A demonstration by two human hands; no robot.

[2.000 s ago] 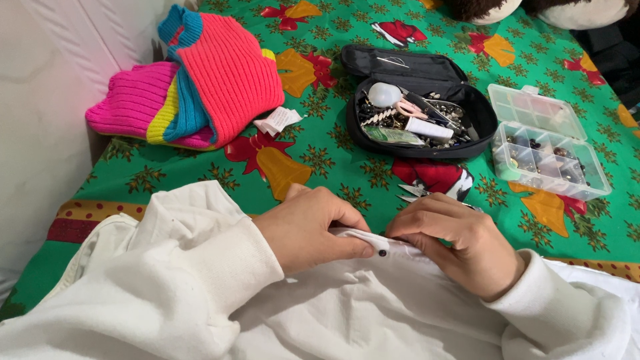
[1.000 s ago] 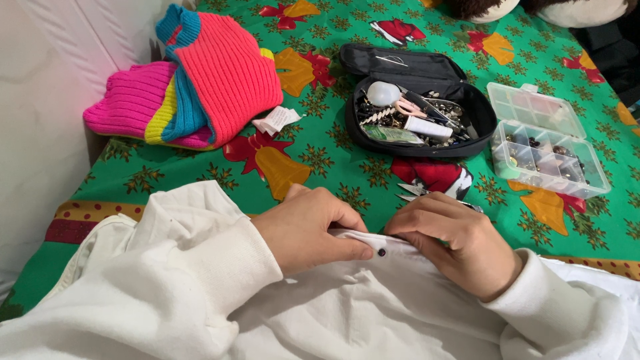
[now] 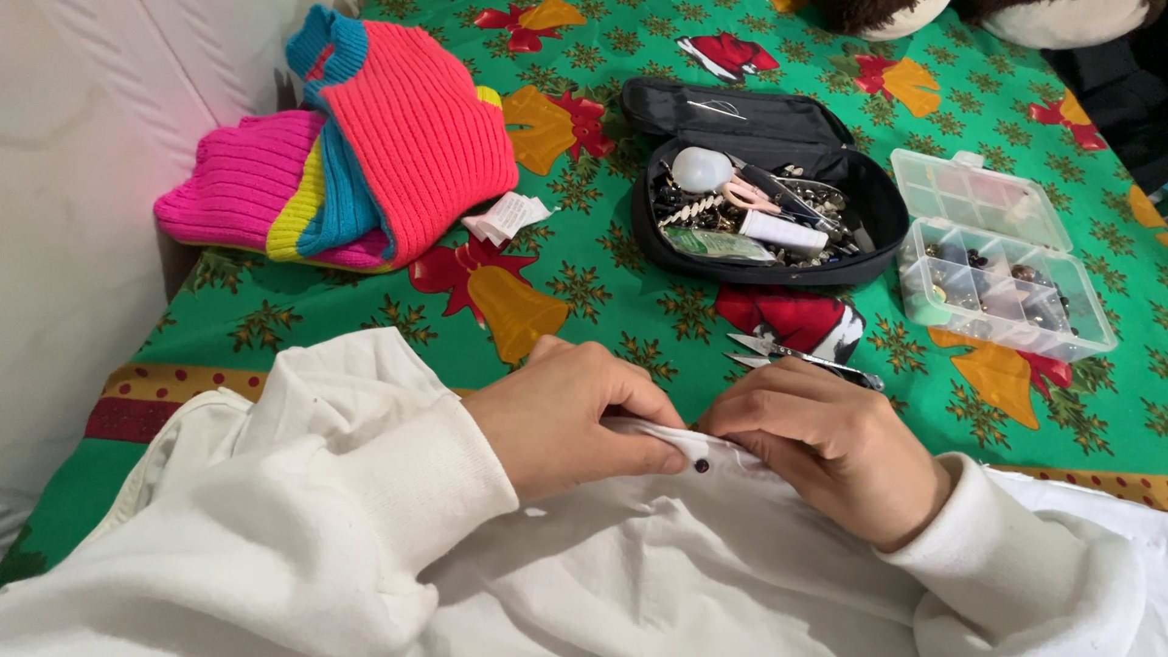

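Observation:
White cloth (image 3: 675,566) lies across the lower part of the view, its folded edge raised between both hands. My left hand (image 3: 584,415) pinches that edge between thumb and fingers. Just right of my left thumb tip, a small dark bead or button (image 3: 702,465) sits on the cloth. My right hand (image 3: 830,438) is closed on the same edge a little further right; its fingertips are partly hidden, and whether they also hold a needle cannot be seen. Small scissors or thread snips (image 3: 803,356) lie just beyond my right hand, their blades apart.
An unzipped black case (image 3: 771,269) holds pink-handled scissors, a white tube and many small beads. Right of it stands a clear compartment box (image 3: 1013,324) with its lid raised. A folded multicoloured ribbed knit (image 3: 420,137) lies at the back left, beside a wall (image 3: 82,182). A green patterned tablecloth (image 3: 584,319) lies underneath.

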